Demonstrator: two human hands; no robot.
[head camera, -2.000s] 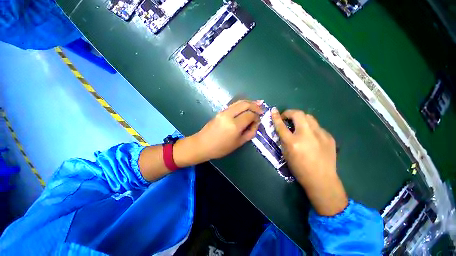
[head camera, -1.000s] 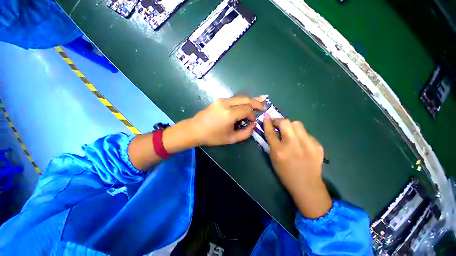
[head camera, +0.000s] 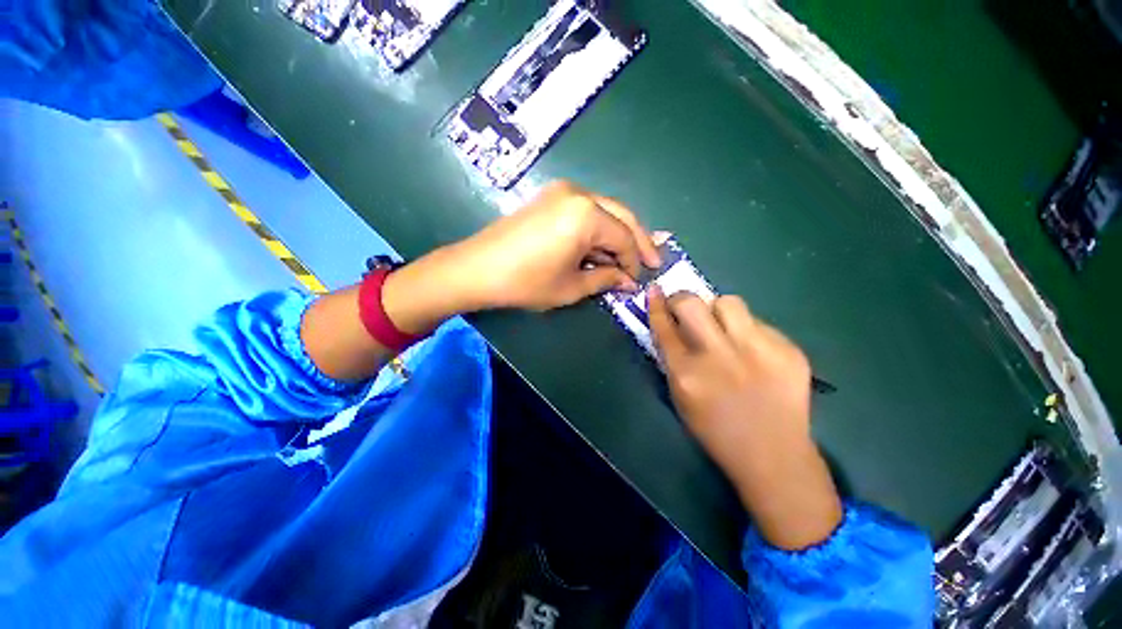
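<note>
A phone chassis (head camera: 683, 281) lies on the dark green bench mat (head camera: 787, 234), partly covered by both hands. Its upper end and a pale centre area show between the fingers. My left hand (head camera: 560, 252), with a red band (head camera: 375, 310) on the wrist, is bent over the chassis's upper left side, thumb and fingertips close together at its surface. My right hand (head camera: 738, 381) lies over the lower right part, fingertips on the chassis near the left ones. A thin dark tool (head camera: 823, 386) sticks out beside the right hand. Any small part between the fingertips is hidden.
Another chassis (head camera: 541, 92) lies further up the mat, with more at the top left edge. Several chassis (head camera: 1003, 522) lie at the lower right by crumpled clear plastic (head camera: 1098, 596). A whitish edge strip (head camera: 917, 184) borders the green belt, which carries a chassis (head camera: 1085, 203). A blue sleeve shows top left.
My left hand has risen slightly and its fingers now reach down onto the chassis. My right hand has shifted left from its place two seconds ago. The chassis has turned or shifted a little.
</note>
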